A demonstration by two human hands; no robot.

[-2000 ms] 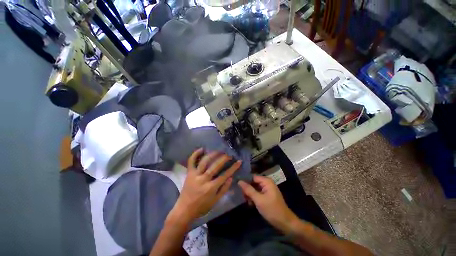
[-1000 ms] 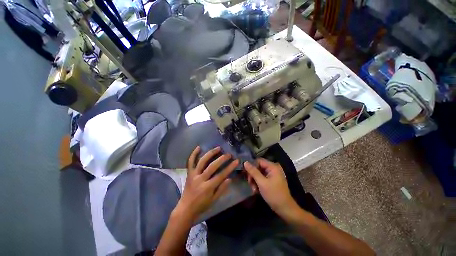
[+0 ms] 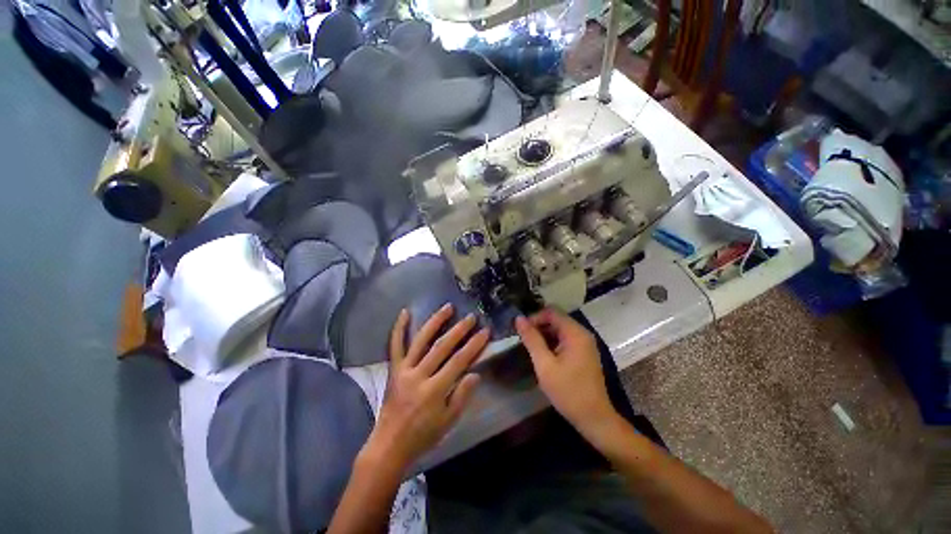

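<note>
A folded grey piece (image 3: 401, 299) lies flat at the needle area (image 3: 490, 297) of the cream overlock machine (image 3: 553, 198). My left hand (image 3: 425, 381) rests flat with fingers spread, its fingertips on the near edge of the piece. My right hand (image 3: 563, 360) pinches the piece's right end between thumb and fingers, close beside the presser foot. The presser foot itself is too small and dark to make out. A stack of flat grey fabric circles (image 3: 290, 443) lies at the near left.
A white stack (image 3: 221, 302) stands left, beside sewn grey pieces (image 3: 328, 232) heaped behind the work. A second sewing machine (image 3: 156, 172) is far left. An accessory tray (image 3: 730, 256) is at the table's right end. A blue crate with white cloth (image 3: 857, 188) stands right.
The grey piece has fed further into the machine, with less of it showing near my right hand. My right hand has moved up and slightly right towards the machine. My left hand stays on the piece.
</note>
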